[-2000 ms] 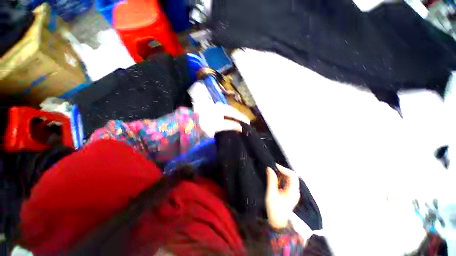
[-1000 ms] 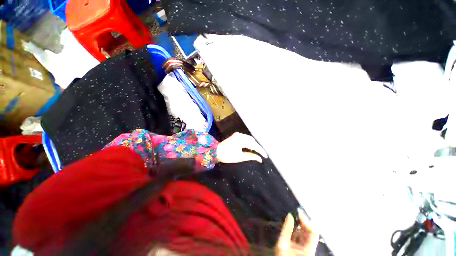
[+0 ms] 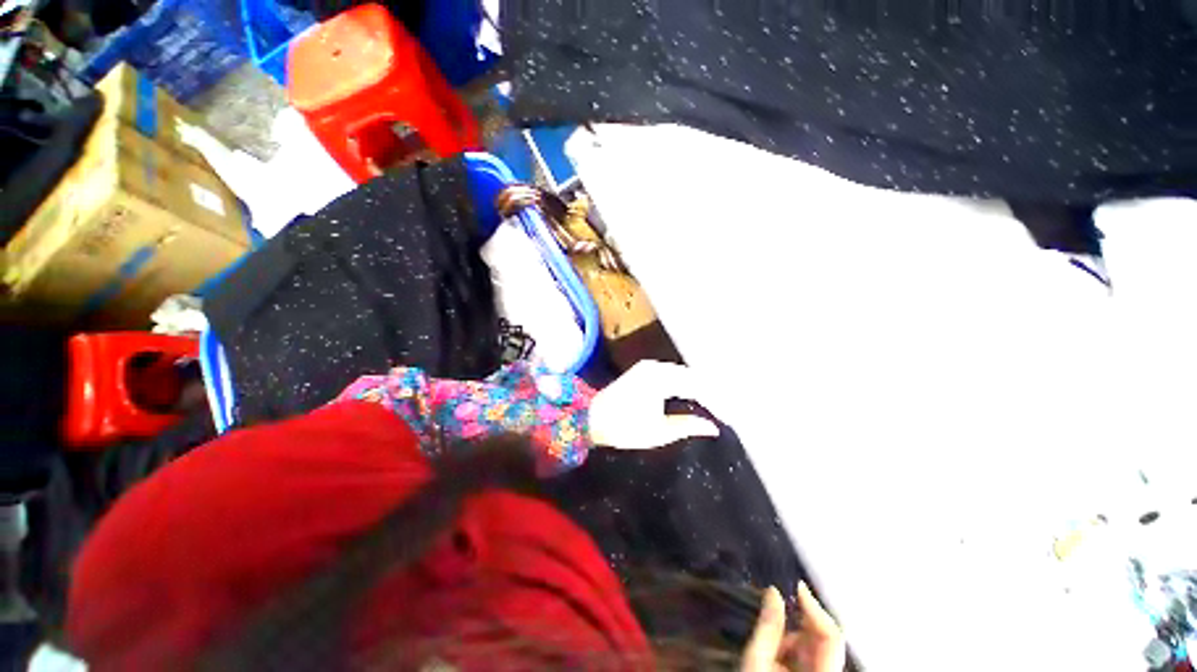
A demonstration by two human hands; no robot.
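Observation:
A black speckled garment panel (image 3: 670,505) lies over my lap along the front edge of the white table (image 3: 840,341). My left hand (image 3: 650,407) grips its upper end at the table edge, thumb and fingers closed on the cloth. My right hand (image 3: 794,633) is at the bottom edge of the picture, partly cut off, beside the panel's lower end. Its thumb and a finger point up; whether it holds the cloth cannot be told.
A large black speckled cloth (image 3: 840,92) covers the table's far side. Left are a blue basket (image 3: 578,295) with dark cloth over it, red stools (image 3: 348,66) and a cardboard box (image 3: 158,217). Blurred machine parts (image 3: 1168,604) show at the lower right.
The view has shifted. My hands have moved down and towards the table edge with the panel, which now lies lower and flatter over my lap. Since one second ago the hands have changed little.

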